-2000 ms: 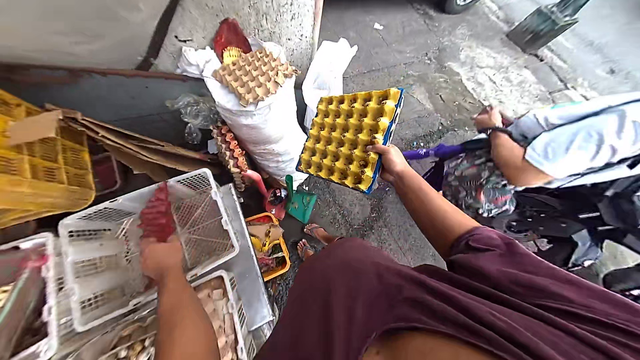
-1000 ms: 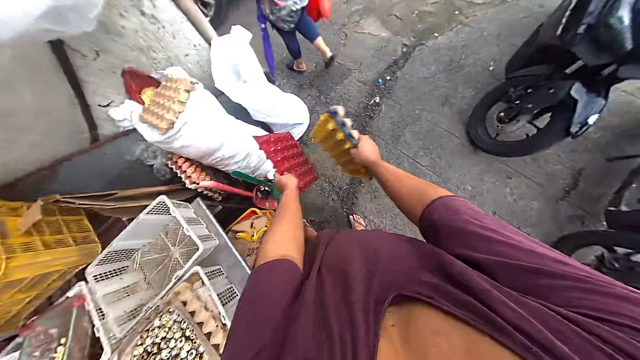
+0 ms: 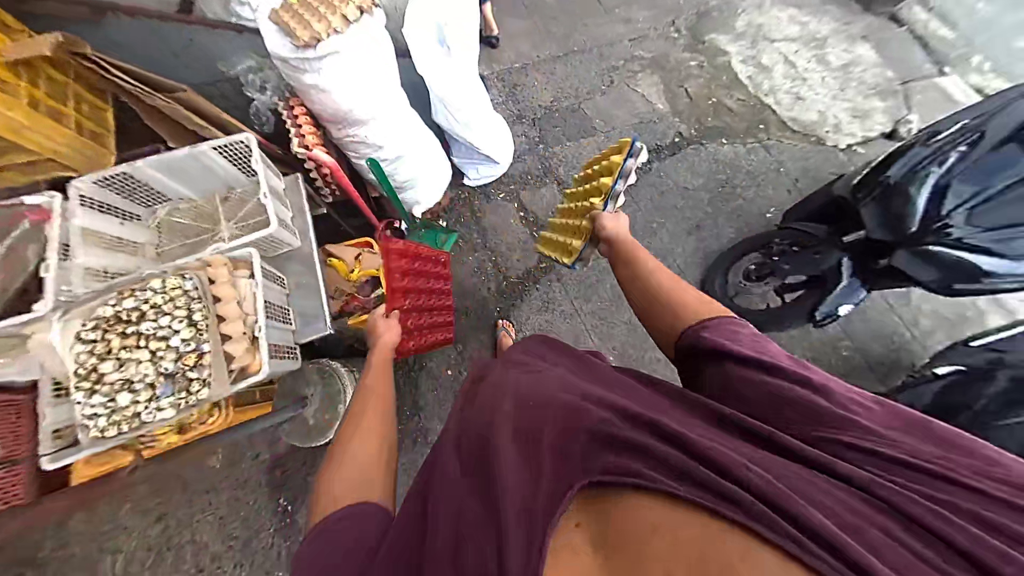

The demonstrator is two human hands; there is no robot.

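My left hand (image 3: 384, 330) grips the lower left edge of a red egg tray (image 3: 418, 298), which hangs beside a yellow bin of refuse (image 3: 352, 276). In my right hand (image 3: 611, 232) is a stack of egg trays (image 3: 588, 200), yellow on the near face with blue and pale layers behind, held tilted over the pavement. Left of my left hand, a white plastic crate (image 3: 276, 320) holds many speckled quail eggs (image 3: 144, 352) and a pale brown egg tray (image 3: 232, 316).
An empty white crate (image 3: 184, 196) stands behind the eggs. White sacks (image 3: 360, 104) lean at the back, near a green dustpan (image 3: 428, 232) and a stack of egg trays (image 3: 308, 148). A black motorcycle (image 3: 944, 192) is parked at right. A person's foot (image 3: 490, 38) shows at the top.
Two seconds ago my left hand was at the white crate with a red tray. Now it holds the tray beside the yellow bin. The view has shifted.
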